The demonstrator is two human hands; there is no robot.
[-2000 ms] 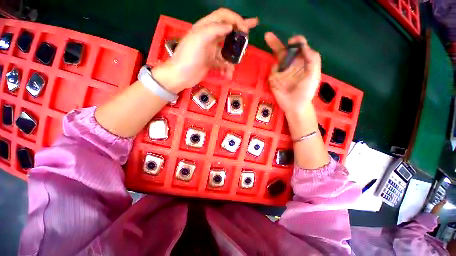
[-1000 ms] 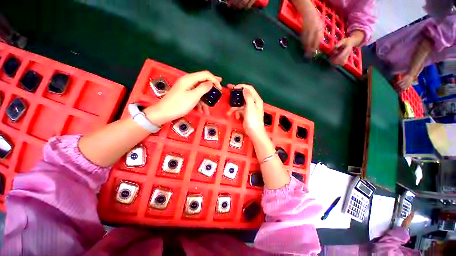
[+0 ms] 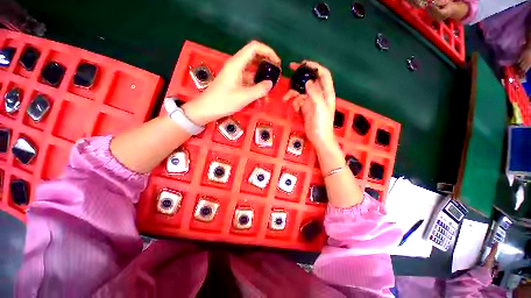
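Observation:
My left hand [image 3: 237, 84] holds a dark watch unit [image 3: 267, 73] between thumb and fingers, its black face showing. My right hand [image 3: 317, 102] holds a second dark watch unit [image 3: 303, 78] close beside it. Both are raised over the upper part of the red compartment tray [image 3: 230, 234]. In the tray, several watches lie with pale backs and dark round centres up, such as one watch back [image 3: 219, 170]. Black units, such as one dark watch [image 3: 361, 124], lie in the pockets at the right. The pockets under my hands are partly hidden.
A second red tray [image 3: 133, 87] with several watches lies at the left. Loose watch units [image 3: 381, 41] lie on the green mat [image 3: 273, 26]. White sheets [image 3: 412, 201], a pen [image 3: 411, 232] and a calculator [image 3: 445, 224] are at right. Another person's hand [image 3: 447, 10] is at a far tray [image 3: 420, 26].
Both hands still hold a watch each. Since one second ago the view has shifted, and the two units are a little farther apart. The right one is turned in the fingers.

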